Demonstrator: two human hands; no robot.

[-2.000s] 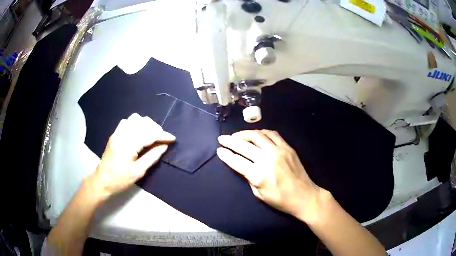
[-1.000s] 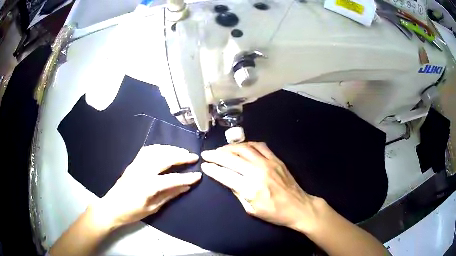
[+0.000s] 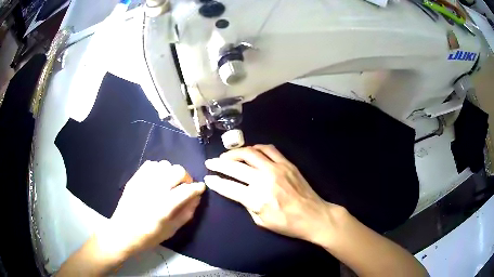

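Note:
The dark garment panel [image 3: 336,157] lies flat under the machine head. A patch pocket [image 3: 173,149] of the same cloth lies on it, with pale stitching along its upper and left edges; my left hand covers its lower part. The presser foot [image 3: 205,134] rests at the pocket's upper right corner. My left hand [image 3: 157,203] has its thumb and forefinger closed at the pocket's right edge, seemingly pinching the cloth. My right hand [image 3: 265,192] lies flat on the panel just right of that edge, fingers slightly apart, holding nothing.
The white JUKI machine arm [image 3: 325,43] crosses the top. A pale tension knob [image 3: 233,138] sits low beside the foot. Green-handled snips [image 3: 445,12] lie at upper right. A black cloth scrap [image 3: 470,138] is at far right. Dark cloth [image 3: 16,151] hangs at left.
The view has shifted, so machine and cloth appear further left. My left hand has come from the pocket's left side to its right edge, its fingers now bunched. My right hand stays beside that edge.

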